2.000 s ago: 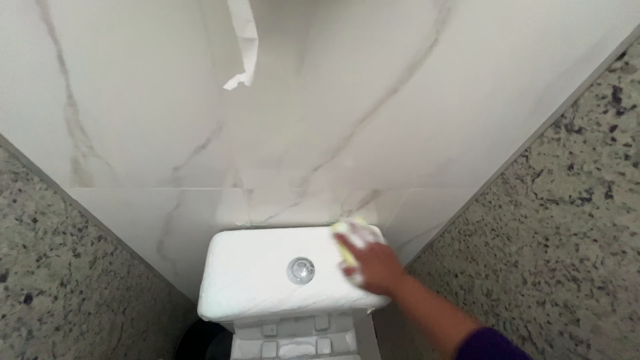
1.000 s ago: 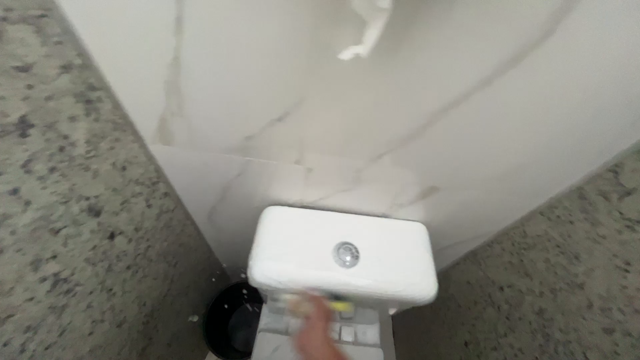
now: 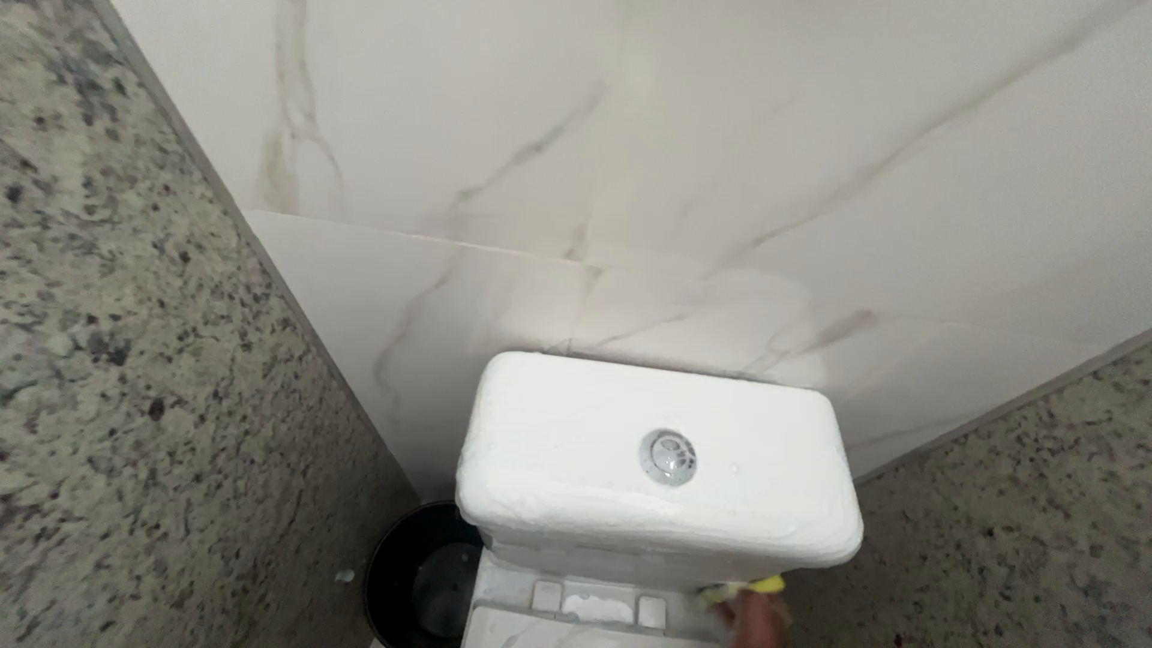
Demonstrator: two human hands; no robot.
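One hand, which looks to be my right hand, is at the bottom edge, closed around a yellow sponge and partly blurred. It is just below the right front of the white toilet cistern, near the seat hinges. Wet white foam coats the cistern lid. A round chrome flush button is set in the lid and has drops on it. Below the cistern, the toilet seat lid and its hinge blocks show, with foam between the blocks. My left hand is out of view.
A black bin stands left of the toilet, close to a speckled stone partition. Another speckled partition is on the right. Behind the cistern rises a white marble-look wall. A blob of foam clings beside the bin.
The hand with the sponge has gone from the cistern lid's right end to below its front, then rightward along there. The hanging white paper has left the view as the view shifted.
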